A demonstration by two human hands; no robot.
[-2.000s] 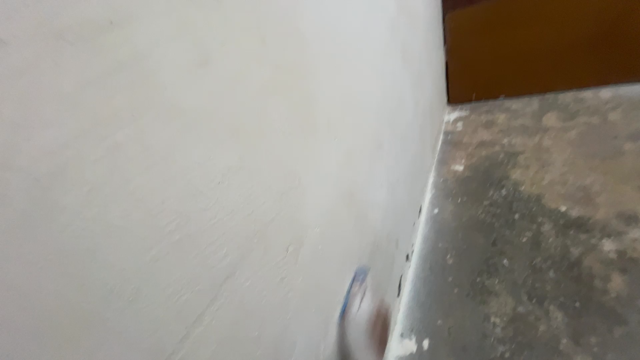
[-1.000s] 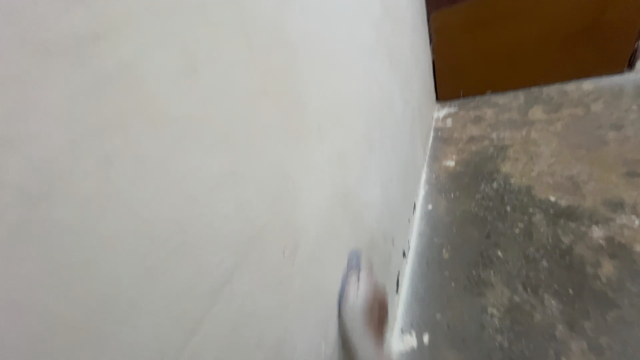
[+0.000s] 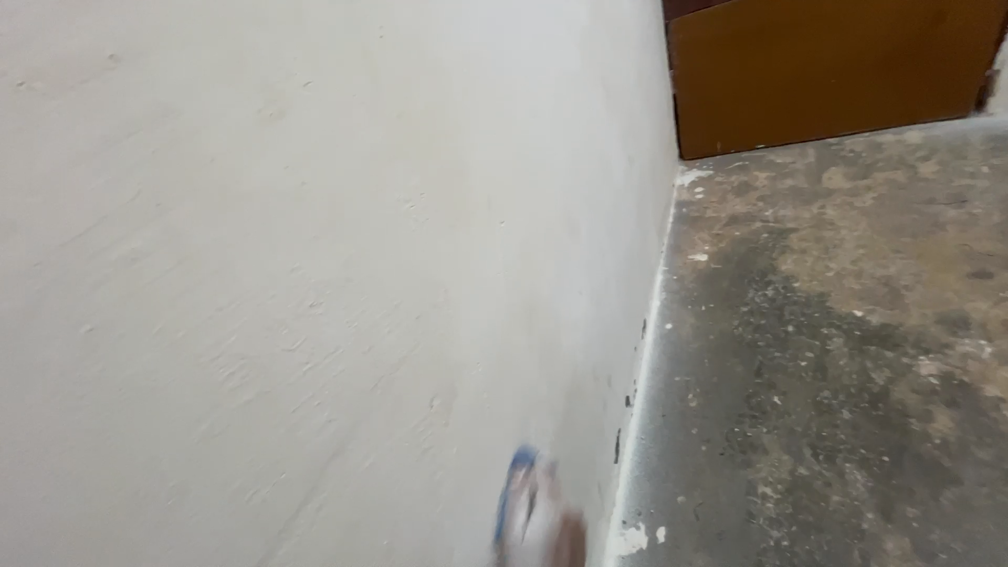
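Low in the head view, my right hand (image 3: 568,539) is strongly blurred at the bottom edge. It is closed on a white object with a blue edge (image 3: 520,500), too smeared to name. Both are against or just in front of the lower part of a white plastered wall (image 3: 331,236); whether the object touches the wall cannot be told. The wall bears small pits, ridges and diagonal scratches. My left hand is out of view.
On the right lies a stained concrete floor (image 3: 850,370) with white specks and splashes. A chipped whitish edge runs where it meets the wall. A brown panel (image 3: 819,79), possibly a door, stands at the far end.
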